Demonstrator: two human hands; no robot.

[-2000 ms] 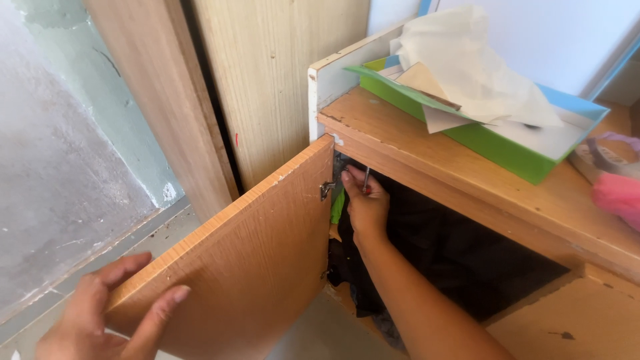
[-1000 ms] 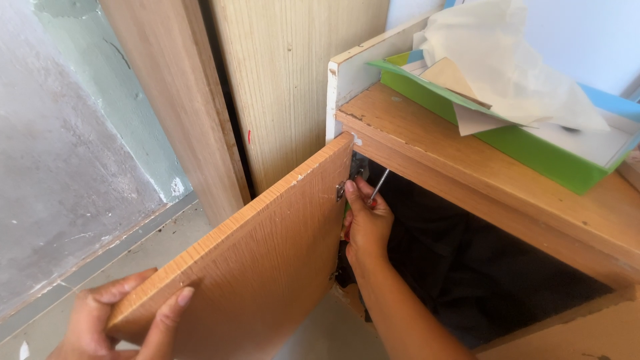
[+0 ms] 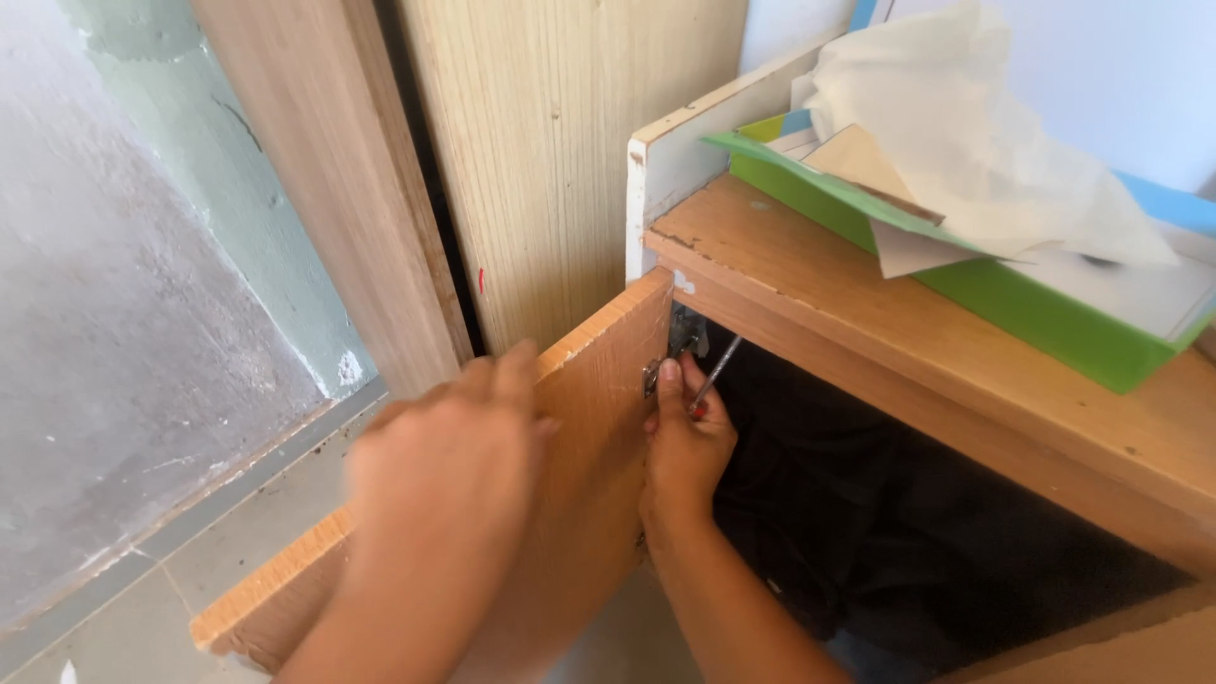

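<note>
The wooden cabinet door [image 3: 594, 418] stands swung out from the cabinet. At its upper hinge [image 3: 652, 378] my right hand [image 3: 691, 418] has its thumb and fingertips close to the metal, and it also holds a screwdriver [image 3: 719, 369], whose thin shaft points up and whose red part shows between the fingers. Whether the fingertips also hold a small part cannot be told. My left hand [image 3: 456, 446], blurred, is over the door's top edge about midway along; its fingers are partly hidden and its hold on the door is unclear.
On the wooden cabinet top [image 3: 788, 256] lies a green tray [image 3: 1045, 318] with papers and a crumpled pale sheet [image 3: 950, 123]. Dark cloth [image 3: 883, 494] fills the compartment. Pale wooden boards [image 3: 570, 142] stand behind the door, beside a painted wall [image 3: 123, 285].
My left hand has left the door's outer corner and moved along the top edge toward the hinge side. My right hand stays by the upper hinge with the screwdriver.
</note>
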